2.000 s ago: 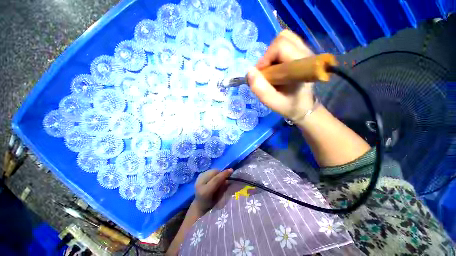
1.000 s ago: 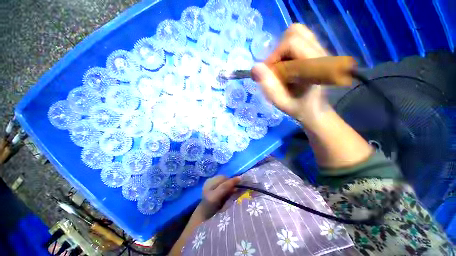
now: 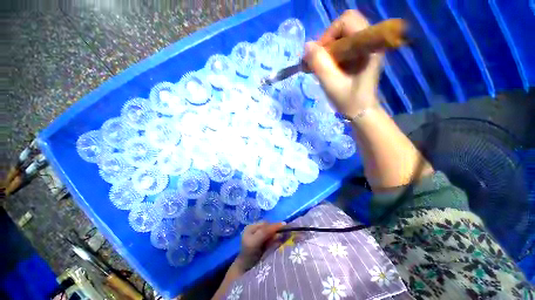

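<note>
My right hand (image 3: 346,64) grips the wooden handle of a soldering iron (image 3: 369,44) above the tray. Its metal tip points down and left over clear ribbed round parts (image 3: 196,88) near the tray's upper right; whether it touches one I cannot tell. The parts lie in rows in a blue tray (image 3: 94,214), with white glare over the middle ones. My left hand (image 3: 258,240) is at the tray's near edge, closed on the black power cord (image 3: 322,229), which runs right towards my right sleeve.
Spare irons with wooden handles (image 3: 122,287) lie at the lower left beside a cream power strip (image 3: 76,284). More handles lie at the left bench edge (image 3: 14,179). Stacked blue trays (image 3: 434,47) stand at the upper right. A round fan (image 3: 484,170) is at the right.
The tray and parts appear lower and further right in the view. My right hand and the iron have moved up towards the tray's far right part. My left hand still holds the cord.
</note>
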